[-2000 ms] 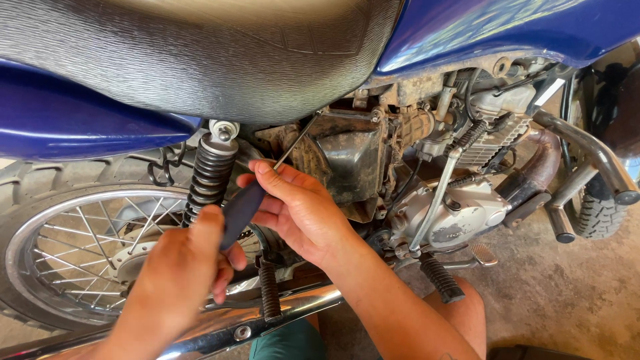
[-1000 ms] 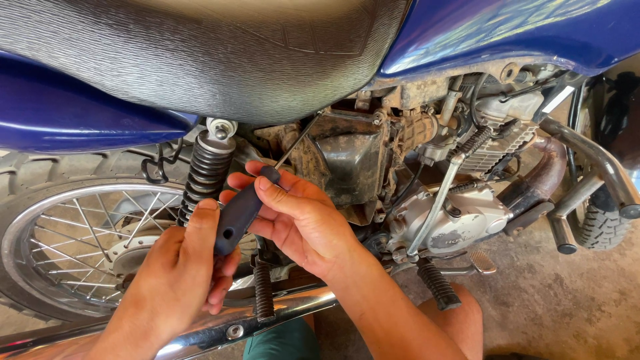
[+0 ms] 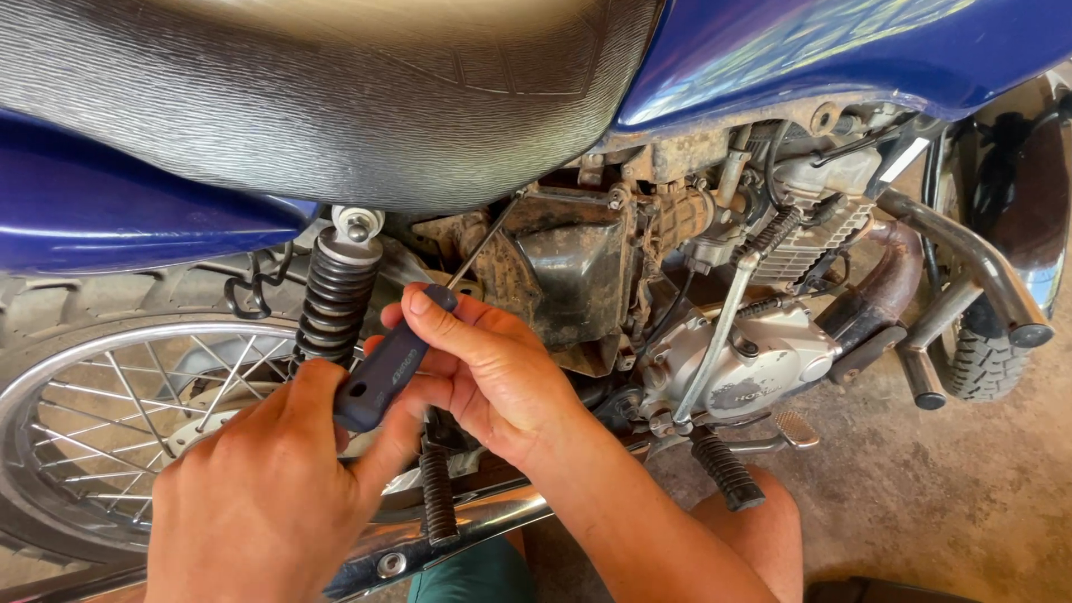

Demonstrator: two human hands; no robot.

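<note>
A screwdriver with a dark handle [image 3: 385, 368] slants up to the right, its thin metal shaft reaching under the motorcycle seat [image 3: 352, 109]. The tip is near the upper edge of a dirty black plastic housing [image 3: 574, 272]; its exact contact cannot be made out. My left hand [image 3: 268, 469] grips the rear end of the handle, with the thumb below it. Around the handle's front end are the fingers of my right hand [image 3: 486, 368], its thumb on top near the shaft.
A coil-spring shock absorber [image 3: 337, 293] and spoked rear wheel [image 3: 126, 402] lie left of the hands. To the right are the engine cover [image 3: 745, 360], kick-start lever [image 3: 716, 343] and crash bar [image 3: 980, 260]. Below are a rubber footrest [image 3: 437, 490] and the chrome exhaust pipe [image 3: 494, 511].
My left hand, blurred over the handle two seconds ago, has shifted its grip, and the hole in the handle's rear end now shows. The right hand stays around the front end.
</note>
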